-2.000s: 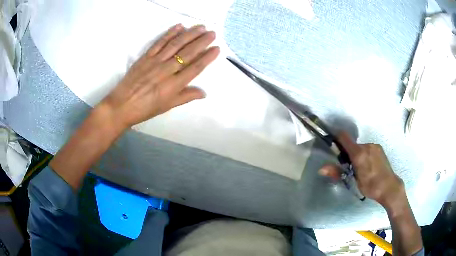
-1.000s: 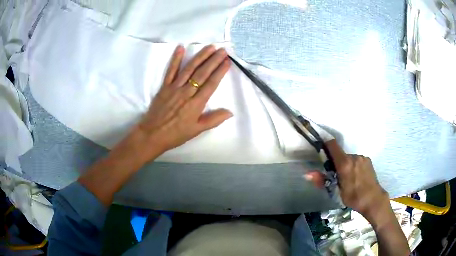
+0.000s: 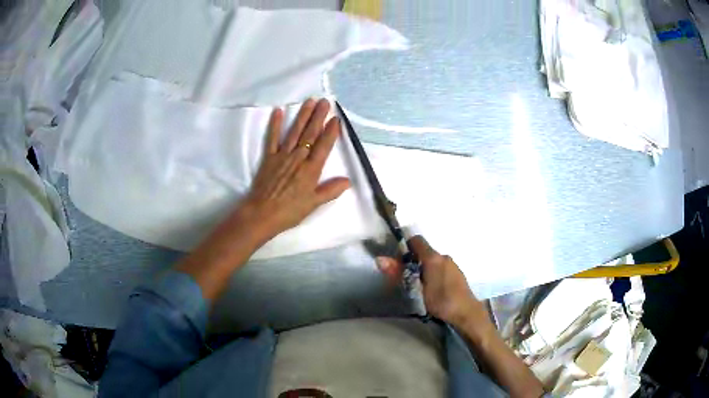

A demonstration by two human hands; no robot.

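Observation:
A white garment panel point(image 3: 194, 148) lies on the grey-blue table, with a seam across it and a curved cut-out at its upper right. My left hand point(image 3: 299, 171) lies flat on the panel near the cut-out, fingers a little apart. My right hand point(image 3: 435, 284) holds the black tailor's shears point(image 3: 369, 175) by the handles. The long blades look closed or nearly closed and point up and left, the tip at the base of the curve near my left fingertips. A thin white strip point(image 3: 389, 126) curls from the cut edge. The handles are partly hidden by my fingers.
A pile of white panels point(image 3: 606, 85) sits at the table's right rear. White cloth point(image 3: 27, 179) hangs over the left side. More white cloth point(image 3: 575, 319) with a tan tag is heaped below the right edge, beside a yellow rail point(image 3: 630, 270). A yellow piece point(image 3: 362, 8) shows at the far edge.
The shears and right hand have swung left and steeper, with the tip still near my left fingertips. The white strip now curls free to the right. The view has shifted, showing more of the right-hand pile.

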